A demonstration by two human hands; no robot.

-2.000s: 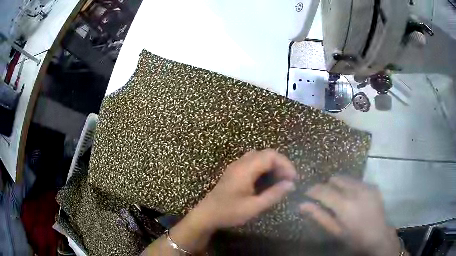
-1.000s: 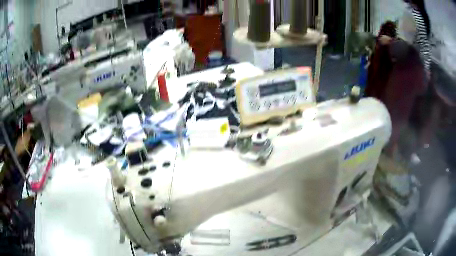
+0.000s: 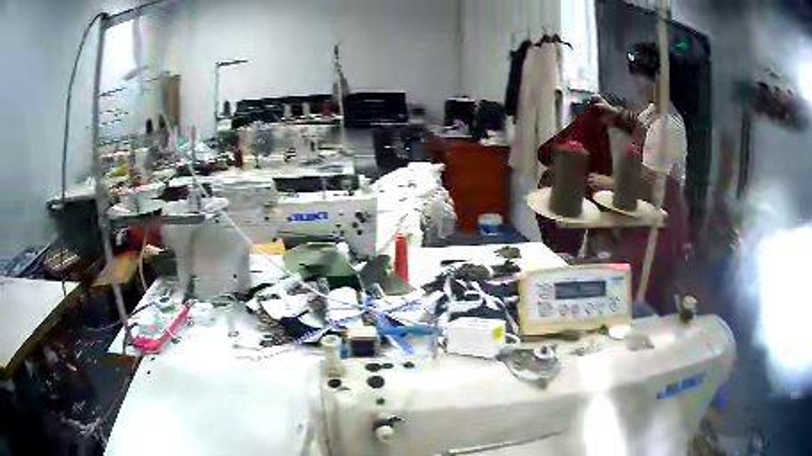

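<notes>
The white sewing machine [image 3: 534, 392] lies across the bottom of the view, its arm running to the right and its lower part cut off by the edge. Its head has round black plugs and a small knob. A control panel [image 3: 574, 298] with a display and buttons stands behind the arm. The needle area and the printed cloth are out of the picture. Neither of my hands is in view.
Two dark thread cones [image 3: 570, 181] stand on a holder at the right. Scraps and blue strips [image 3: 383, 325] lie behind the machine. A second machine [image 3: 325, 218] is further back. A person holding dark red cloth [image 3: 579, 142] stands at the back right.
The view has swung up from the printed cloth and both hands to the room. Since one second ago it has risen further, and the machine sits lower. The hands are gone from view.
</notes>
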